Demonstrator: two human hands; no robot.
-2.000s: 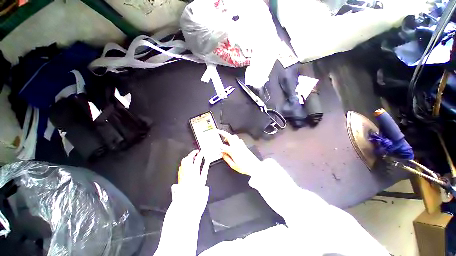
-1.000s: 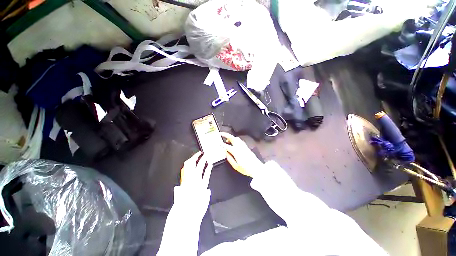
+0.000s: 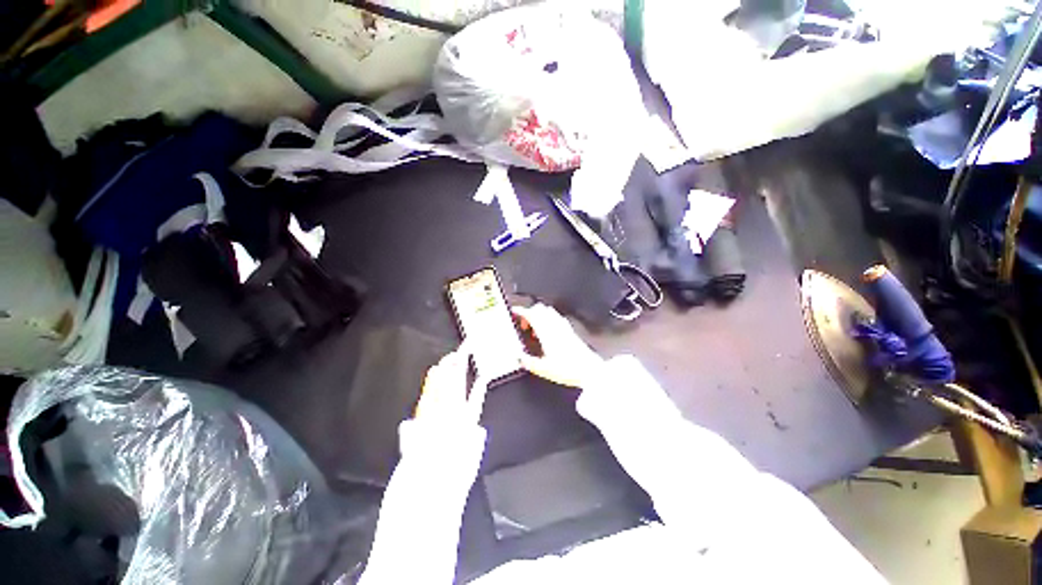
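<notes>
A smartphone [image 3: 485, 314] with a bright lit screen is held over the middle of the dark table. My left hand [image 3: 448, 386] grips its lower left side. My right hand [image 3: 553, 346] is at its right side, with the fingers partly washed out by glare. Both sleeves are overexposed white. A dark flat piece [image 3: 546, 489] lies on the table below the phone, partly hidden by my right sleeve.
Shears [image 3: 610, 261] and a small white-blue tool [image 3: 520, 233] lie beyond the phone, beside dark bundles [image 3: 695, 257]. An iron [image 3: 840, 331] stands right. Black bundles [image 3: 257, 299] and a clear plastic bag [image 3: 171, 469] are left. A white bag [image 3: 503, 80] is behind.
The whole view has shifted slightly, so the table things appear a little lower and further right. Both hands still hold the phone; the right fingers have shifted slightly at its edge.
</notes>
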